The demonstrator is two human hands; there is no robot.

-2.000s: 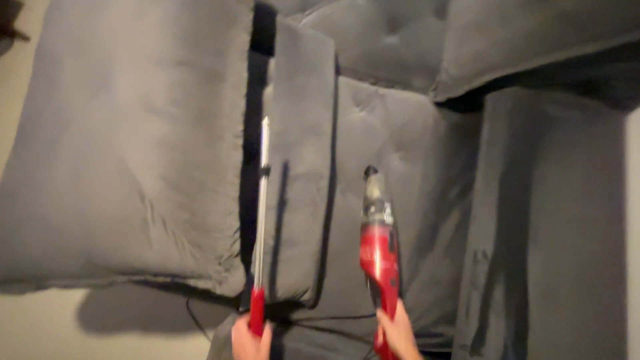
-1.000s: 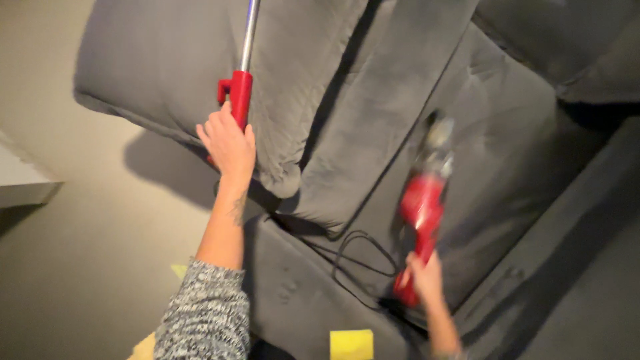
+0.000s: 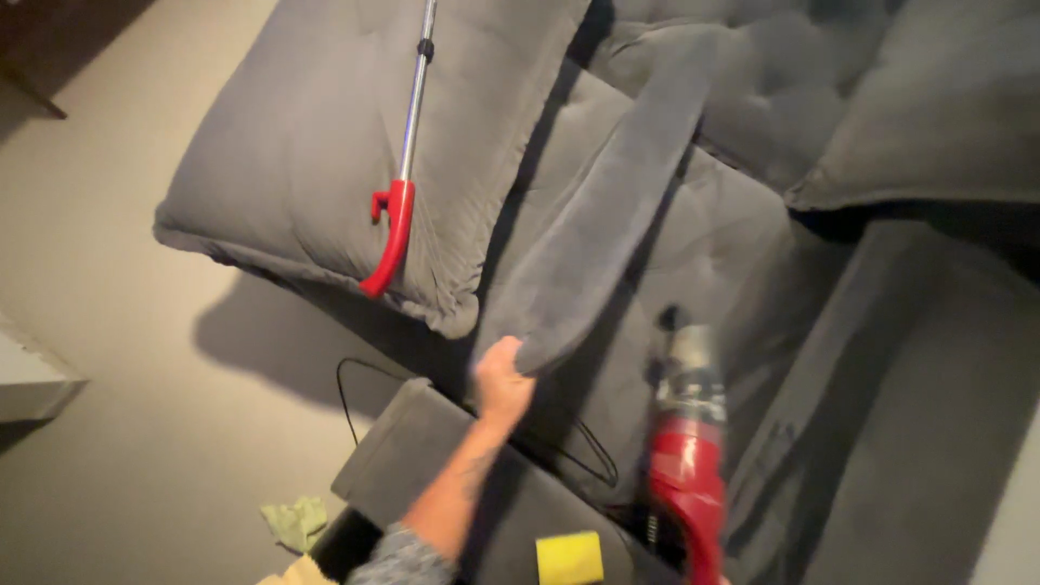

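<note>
My left hand (image 3: 502, 386) grips the near end of a long grey padded sofa piece (image 3: 605, 211), which lies slanted over the sofa seat. At the bottom right is a red handheld vacuum cleaner (image 3: 689, 471) with a clear dust bin, its nozzle pointing away over the seat. Only a sliver of my right hand (image 3: 725, 580) shows at its handle, at the frame's lower edge. A metal tube with a red handle (image 3: 398, 227) lies on the large grey cushion (image 3: 325, 154) at the left, with no hand on it.
A black cord (image 3: 341, 398) loops near the sofa's front edge. A yellow sponge (image 3: 569, 558) lies on the grey armrest or base (image 3: 455, 455). Below left is a light green cloth (image 3: 296, 522) near the floor. The corner of a white piece of furniture (image 3: 36, 378) stands at the left.
My left hand has let go of the red-handled tube, which now rests on the cushion, and has taken hold of the padded piece. The vacuum cleaner stays in my right hand.
</note>
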